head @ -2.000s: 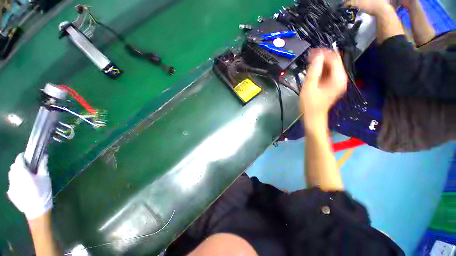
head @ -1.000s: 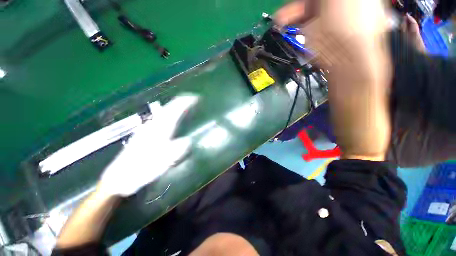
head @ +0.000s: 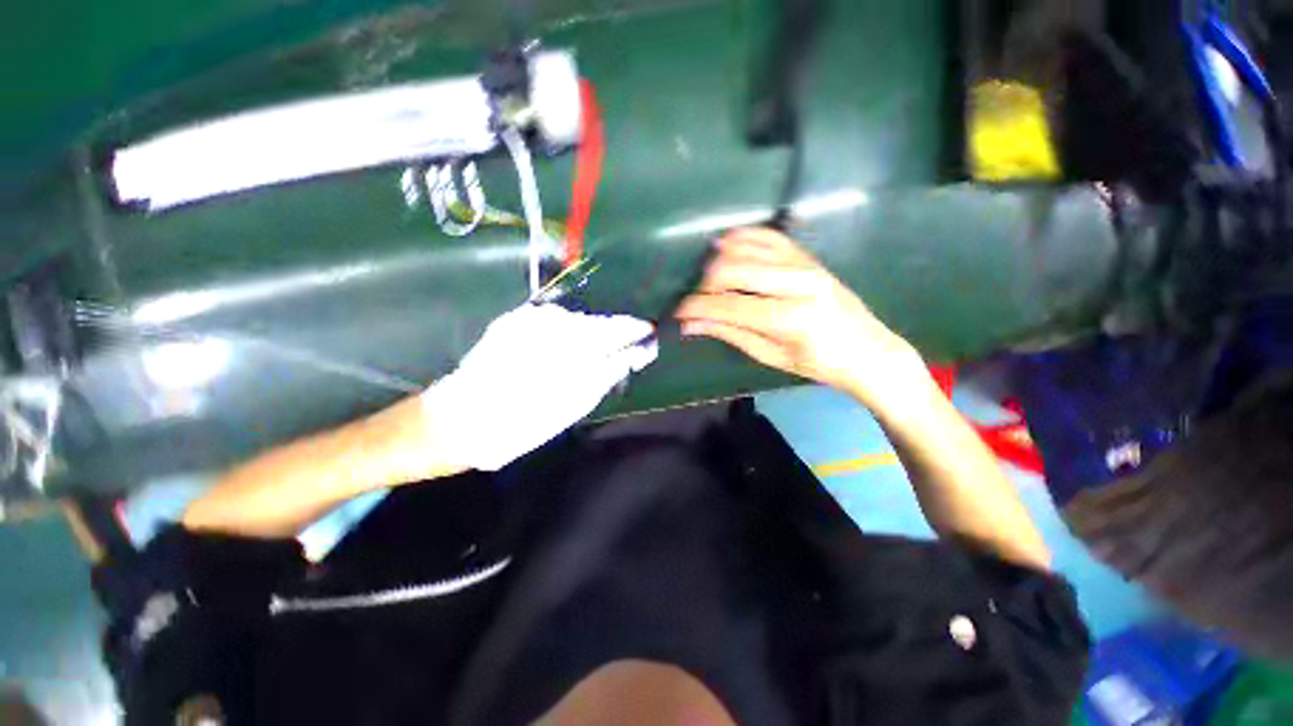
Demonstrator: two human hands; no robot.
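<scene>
The white tubular unit [head: 312, 135] lies on the bench at the upper left, its black collar toward the middle. Red lead wires [head: 586, 170] and a white lead wire [head: 530, 213] run down from it to my gloved left hand [head: 532, 380]. That hand is closed at the wire ends on a small dark piece, apparently the circuit board, mostly covered. My bare right hand [head: 794, 305] is close beside it, fingers pinched on the black power cord [head: 773, 99], which comes down from the top. The cord's end between the hands is blurred.
A yellow sponge [head: 1011, 131] sits by a black holder at the upper right, with blue-handled pliers [head: 1219, 85] beyond it. Thin solder wire [head: 333, 362] crosses the bench at left. Another person's head [head: 1205, 511] is at the right edge.
The unit now lies on the bench, its red wires toward me. My left hand has moved off it to the wire ends. My right hand has come in from the right with a power cord.
</scene>
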